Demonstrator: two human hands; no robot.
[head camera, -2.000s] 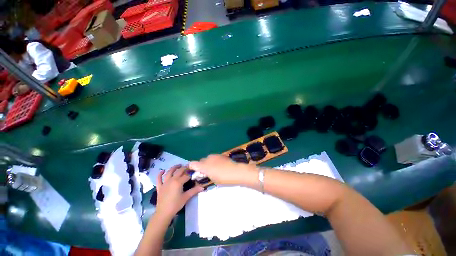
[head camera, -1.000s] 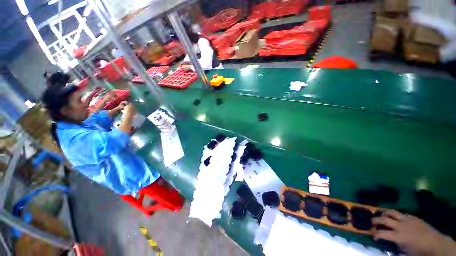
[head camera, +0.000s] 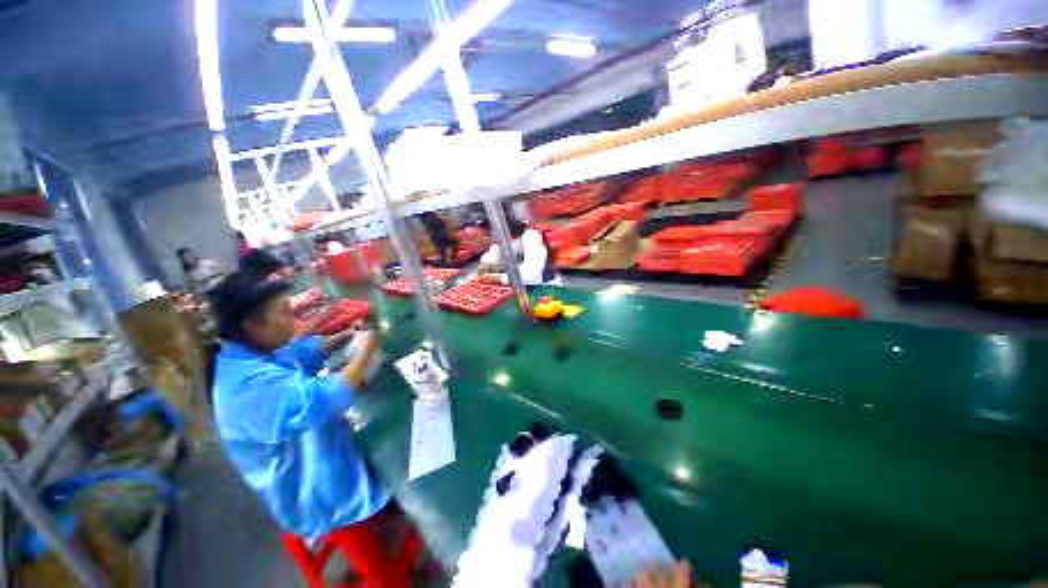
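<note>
Fingertips of one hand, seemingly my left hand (head camera: 667, 575), show at the bottom edge; the rest is cut off, so its grip cannot be told. They are by the lower end of a pale printed sheet (head camera: 626, 540). Small black parts (head camera: 607, 480) lie at the top of this sheet. White scalloped sheets (head camera: 519, 517) lie left of it, with a few black parts (head camera: 523, 443) along their upper left edge. A small white-and-blue piece (head camera: 763, 569) stands right of the fingertips at the bottom edge. My right hand is not in view.
A person in a blue shirt (head camera: 293, 431) is at the left by the green bench (head camera: 827, 459). A white strip (head camera: 432, 436), a lone black part (head camera: 669, 409), white scrap (head camera: 722, 340) and orange-yellow tool (head camera: 556, 309) lie on it. Red trays (head camera: 474, 295) and metal posts (head camera: 506, 253) are beyond.
The view has tilted up and left, so the bench things sit lower. The orange-brown holder with black parts and the hand at its right end have left the picture. Fingertips now show near the printed sheet.
</note>
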